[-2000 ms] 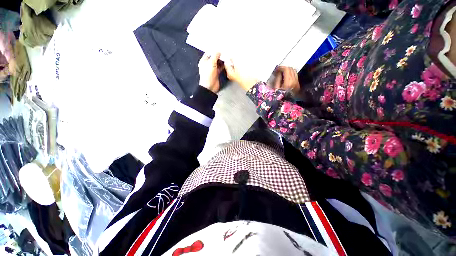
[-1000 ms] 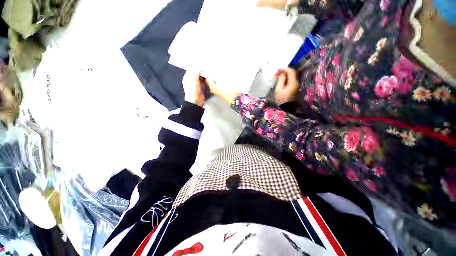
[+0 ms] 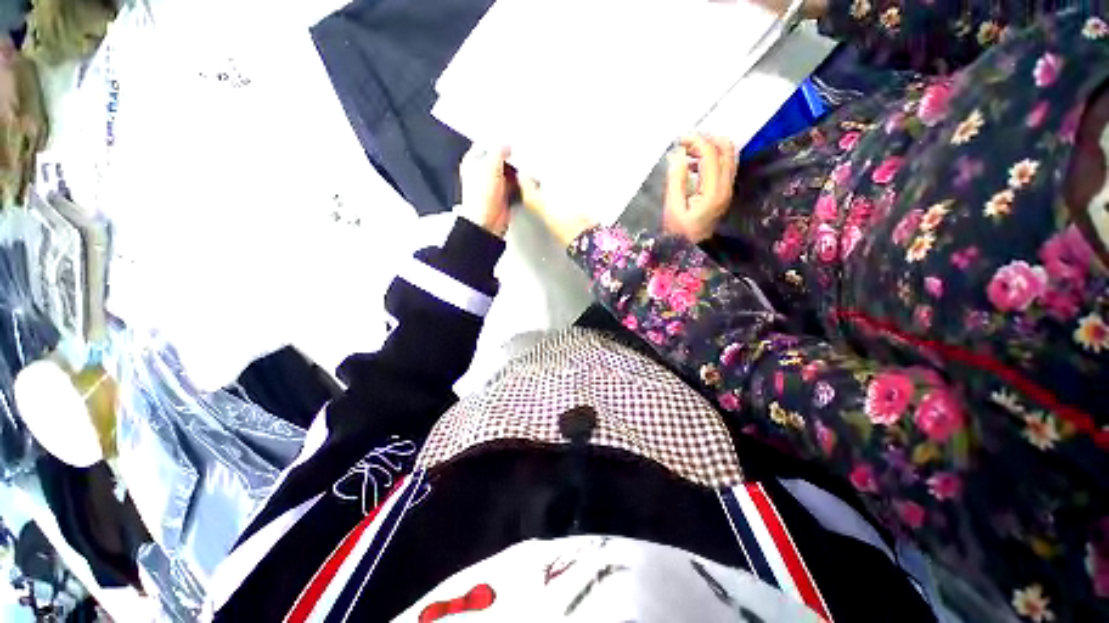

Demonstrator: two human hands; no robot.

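Note:
A stack of white sheets (image 3: pixel 596 91) lies over a dark garment (image 3: pixel 383 91) on the white table. My left hand (image 3: pixel 487 189) is at the stack's near left edge. Its fingertips blur into the white, so its grip is unclear. Another person's hand (image 3: pixel 547 209), in a floral sleeve, touches or nearly touches it. My right hand (image 3: pixel 701 185) is at the stack's right side with fingers curled; its sleeve is hidden behind the floral arm. I cannot tell if it holds a sheet edge.
A person in a floral smock (image 3: pixel 900 243) stands close at right, their arm across mine. Bagged garments (image 3: pixel 213 450), a white round object (image 3: pixel 58 414) and khaki cloth (image 3: pixel 73 31) are at left. A blue object (image 3: pixel 784 119) shows behind the sheets.
The view has shifted slightly. My right hand shows more fully beside the sheets, fingers still curled. My left hand remains at the stack's edge. The other person's far hand has moved towards the top edge.

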